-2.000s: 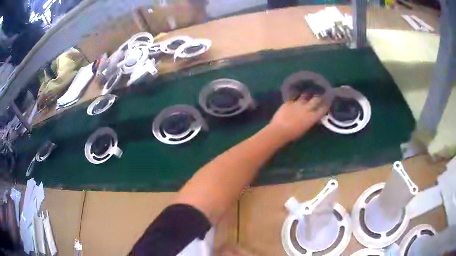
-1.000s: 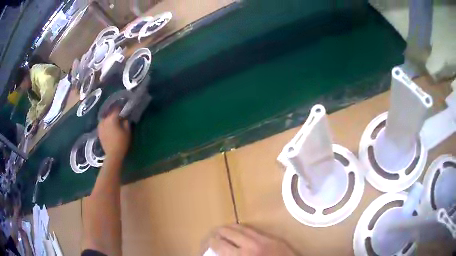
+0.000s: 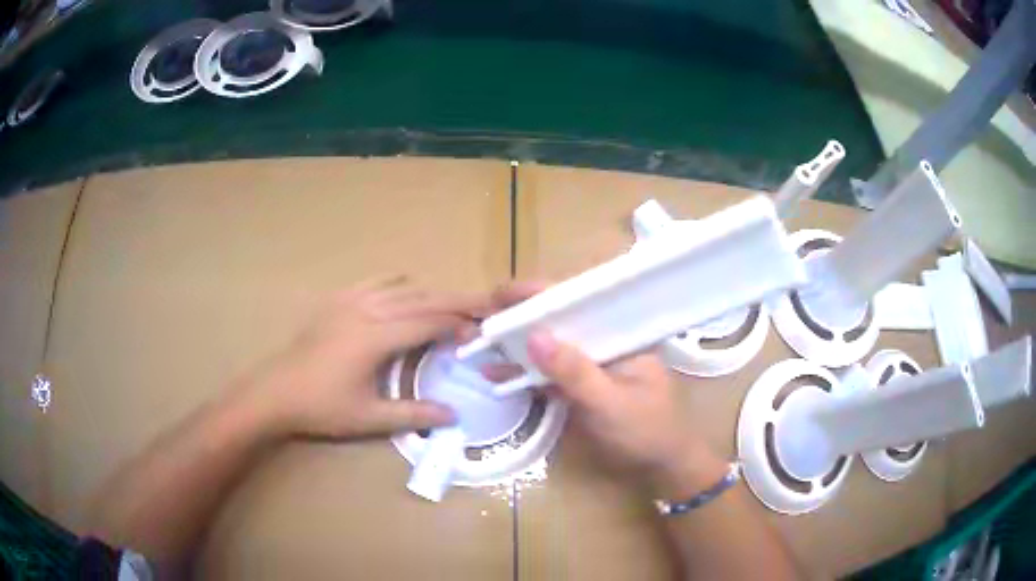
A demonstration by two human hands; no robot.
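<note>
A round white base (image 3: 500, 437) with dark curved slots and a rim tab lies on the brown bench top in front of me. My left hand (image 3: 369, 363) rests on the base's left side, thumb and fingers around its rim. My right hand (image 3: 613, 397) grips a flat white arm (image 3: 670, 278), held slanted up to the right. The arm's pronged lower end is at the base's centre; I cannot tell whether it is seated. My left fingertips are near that end.
Several base-and-arm assemblies (image 3: 795, 437) stand on the bench at the right, with loose white pieces (image 3: 957, 306) beside them. The dark green conveyor (image 3: 545, 80) runs behind, with several round bases (image 3: 252, 57) at its left. A grey post (image 3: 960, 102) stands at the back right.
My left hand has come back from the conveyor, and a base now lies before me under it. My right hand now holds a white arm over that base. The view has turned down.
</note>
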